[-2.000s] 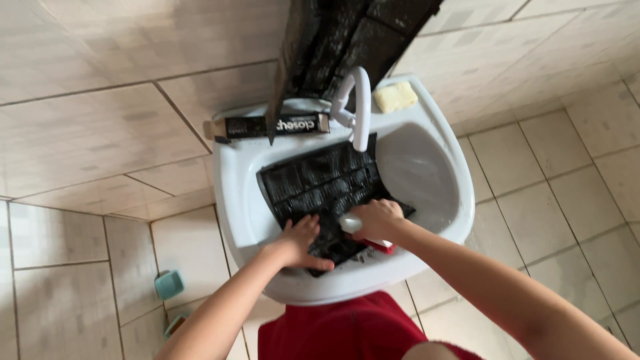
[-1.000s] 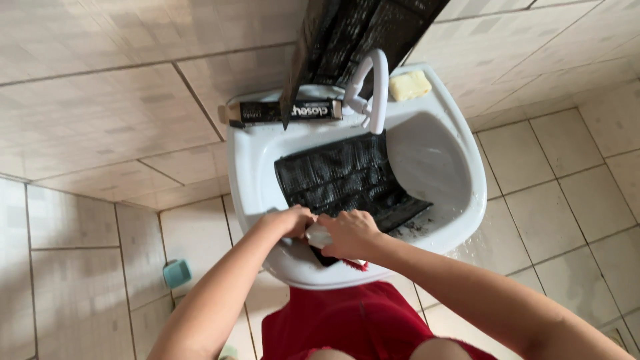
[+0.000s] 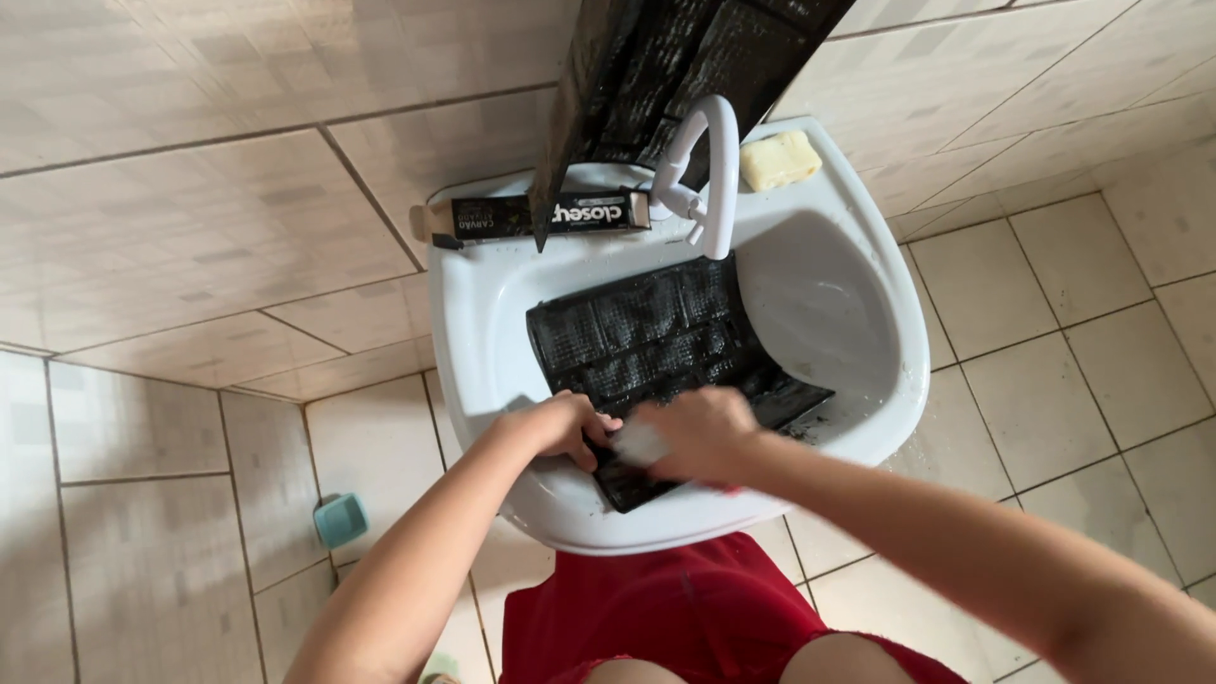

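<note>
A wet black textured sheet (image 3: 646, 332), marked in rectangular panels, lies bent in the basin of a white washbasin (image 3: 912, 351). My left hand (image 3: 570, 427) grips its near left edge, fingers curled over it. Just to the right, my right hand (image 3: 703, 432) is blurred and closed around a whitish brush-like object (image 3: 638, 443) with a bit of red below, held against the sheet's near part. Dark specks lie in the basin by the sheet's right corner.
A white curved faucet (image 3: 727, 180) rises at the back rim. Beside it are a toothpaste box (image 3: 598, 211) and a bar of soap (image 3: 781, 160). Another large black panel (image 3: 703, 66) leans behind the basin. A small teal container (image 3: 341, 520) is on the floor at left.
Two seconds ago my left hand lay spread on the sheet; now it is curled at the near left edge. My right hand has moved left along the sheet, still holding the brush-like object.
</note>
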